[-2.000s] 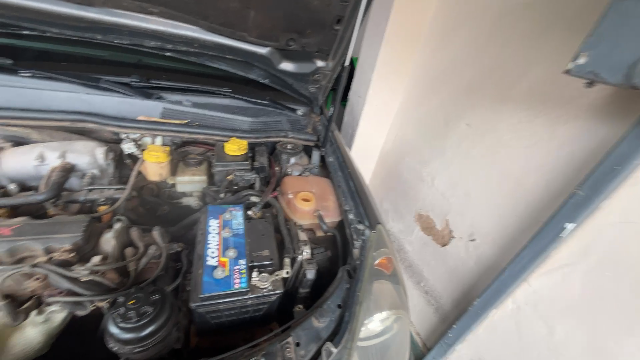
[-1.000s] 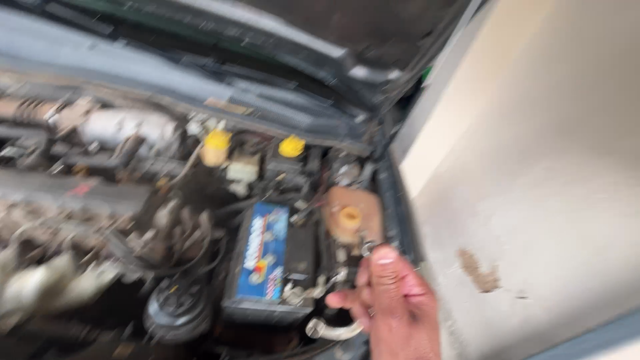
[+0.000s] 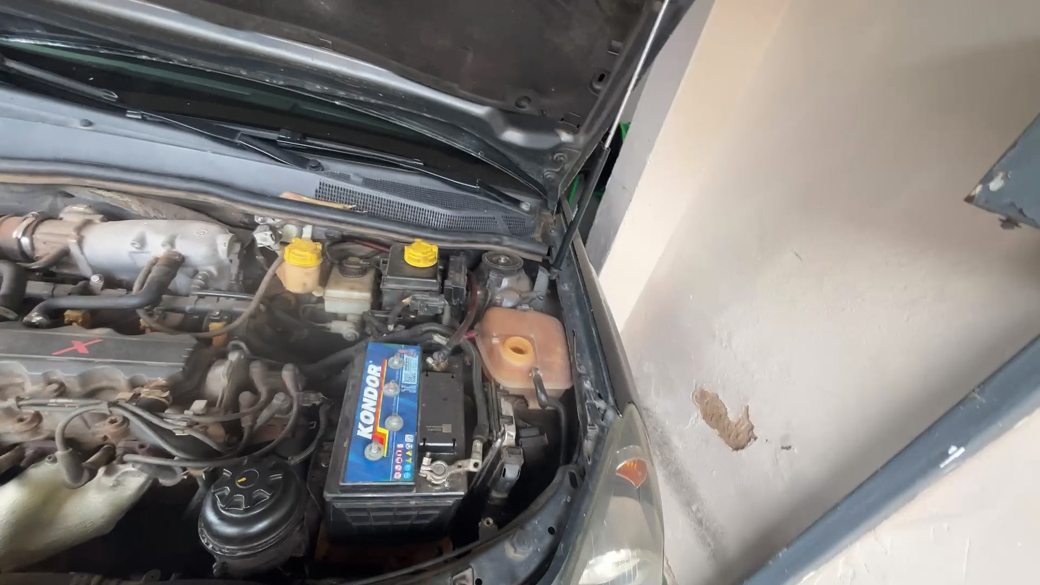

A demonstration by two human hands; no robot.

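Neither of my hands shows in the head view now. Below me lies a car's engine bay. A Kondor car battery (image 3: pixel 380 422) with a blue label sits near its right side, a metal terminal clamp (image 3: pixel 443 470) at the battery's lower right corner. Behind and to the right is a coolant expansion tank (image 3: pixel 540 345) of stained plastic, its round orange-yellow opening or cap facing up. A black round canister (image 3: pixel 250 520) stands left of the battery. Two yellow caps top a small reservoir (image 3: pixel 302 272) and a black housing (image 3: pixel 406 280) farther back.
The raised hood (image 3: pixel 455 57) hangs over the windshield base. Spark plug wires (image 3: pixel 179 439) cross the engine at left. The right headlight (image 3: pixel 621 504) and fender edge border the bay. Beyond them stands a pale wall (image 3: pixel 812 268) with chipped plaster, and a blue-grey metal bar (image 3: pixel 918 455) slants across the lower right.
One second ago a hand was in view near the expansion tank and the battery's right side; it has left the view.
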